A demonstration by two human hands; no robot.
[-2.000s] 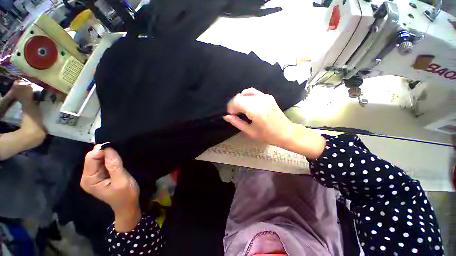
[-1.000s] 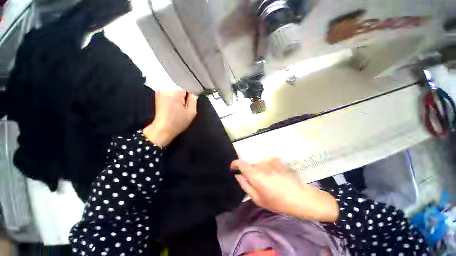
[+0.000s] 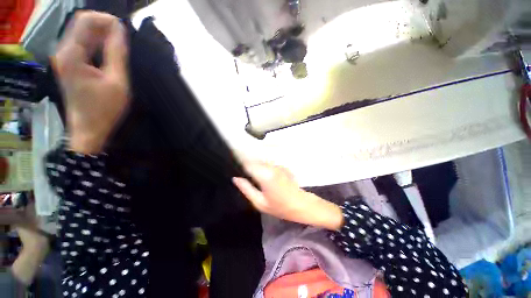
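The black garment piece (image 3: 174,139) hangs in a long fold from the upper left down over the table's near edge, clear of the needle area. My left hand (image 3: 93,75) is raised at the upper left, blurred, with curled fingers over the cloth; whether it grips the cloth is unclear. My right hand (image 3: 279,192) has its thumb and fingertips closed on the cloth's right edge near the table front. The presser foot and needle area (image 3: 294,55) sits under the lit machine head (image 3: 361,23), with no cloth beneath it.
A narrow black strip (image 3: 355,106) lies along the bed edge. Red scissor handles (image 3: 525,110) show at the right rim. A pale bin (image 3: 480,204) with dark and white cloth is below right, with blue material (image 3: 495,273) beside it. Another person's arm (image 3: 29,253) shows at lower left.
The cloth has moved left, away from the machine head. My left hand has left the needle area and risen to the upper left. My right hand has shifted slightly left and up.
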